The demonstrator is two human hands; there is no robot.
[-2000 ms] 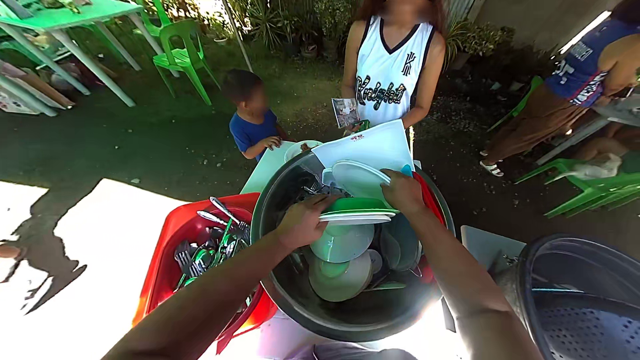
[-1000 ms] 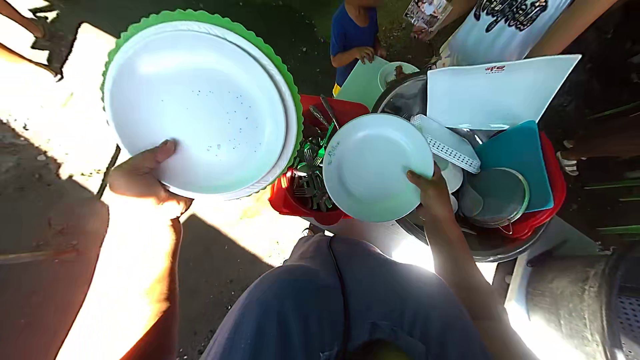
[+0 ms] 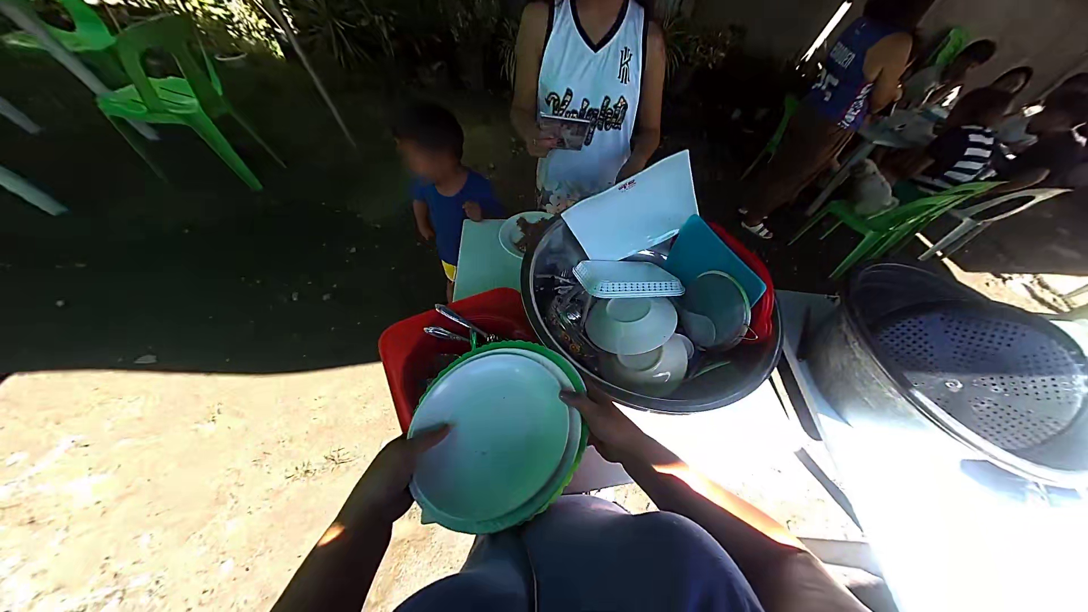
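A stack of plates, white ones on a green scalloped one, is held over my lap. My left hand grips its left rim with the thumb on top, and my right hand grips the right rim. Behind the stack, a red plastic basin holds metal cutlery. To its right a large dark basin contains upturned white bowls, a white perforated basket, a clear round container, a teal board and a white board.
At the right stands a large metal pot with a perforated strainer. Beyond the basins are a child in blue and a person in a white jersey. A plate with food lies on the table. Green chairs stand farther off.
The plate stack has come from the left to over my lap. The smaller plate that my right hand held apart is no longer separate; both hands now grip the stack. The view has shifted strongly.
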